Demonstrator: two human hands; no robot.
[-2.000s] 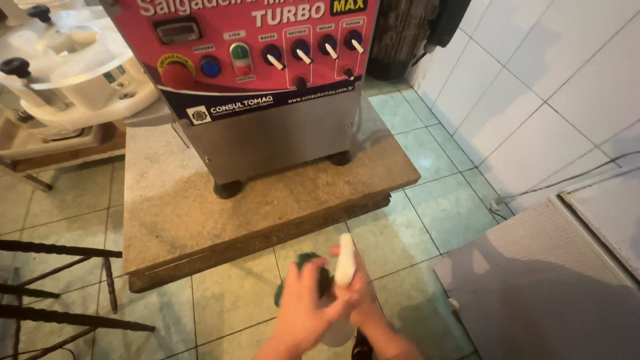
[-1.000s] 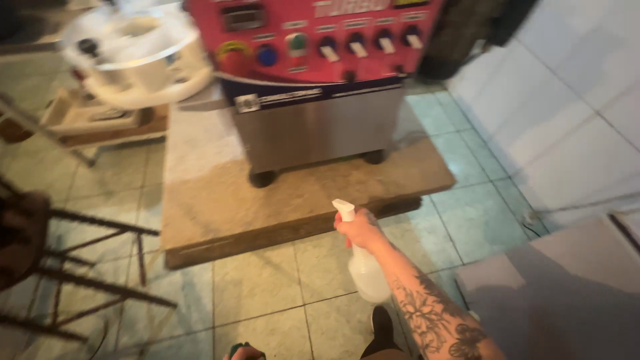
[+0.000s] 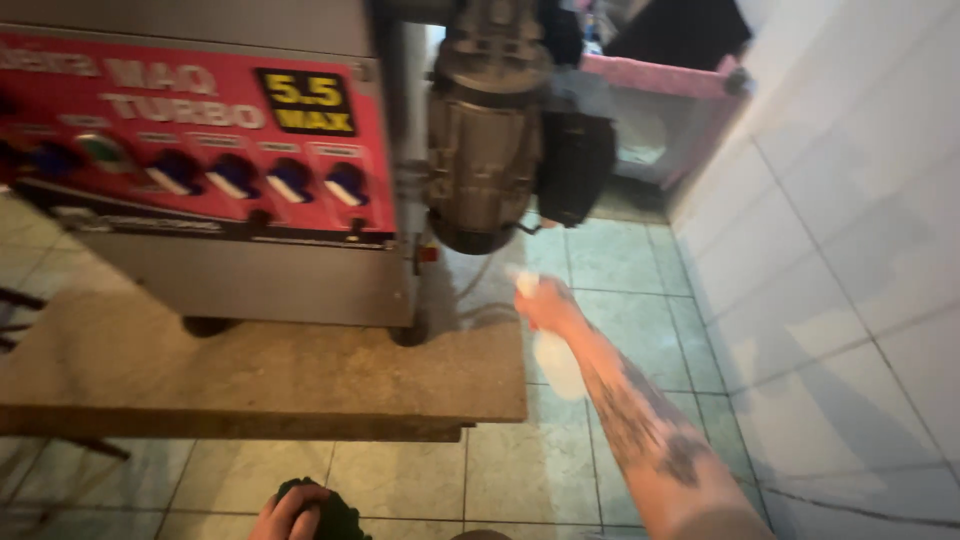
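My right hand (image 3: 551, 304) grips the neck of a translucent spray bottle (image 3: 560, 367) with a white spray head (image 3: 527, 283). The arm reaches forward, to the right of a wooden stand's corner, and the bottle hangs below the hand. Low in the view, my left hand (image 3: 292, 514) holds a dark green cloth (image 3: 339, 519) bunched in its fingers. Ahead on the stand is a steel machine with a red control panel (image 3: 225, 142) and several blue knobs. A motor (image 3: 487, 150) juts out from the machine's right side, beyond my right hand.
The wooden stand (image 3: 300, 375) carries the machine on dark feet. A white tiled wall (image 3: 832, 285) rises at the right, with a cable (image 3: 862, 514) low along it. Behind the motor is a bin-like container with a pink rim (image 3: 652, 77). Dark metal legs stand at the far left.
Both hands were together at the bottle and cloth; they have since moved apart, and my right hand with the bottle has reached toward the machine's right side. The view has shifted right.
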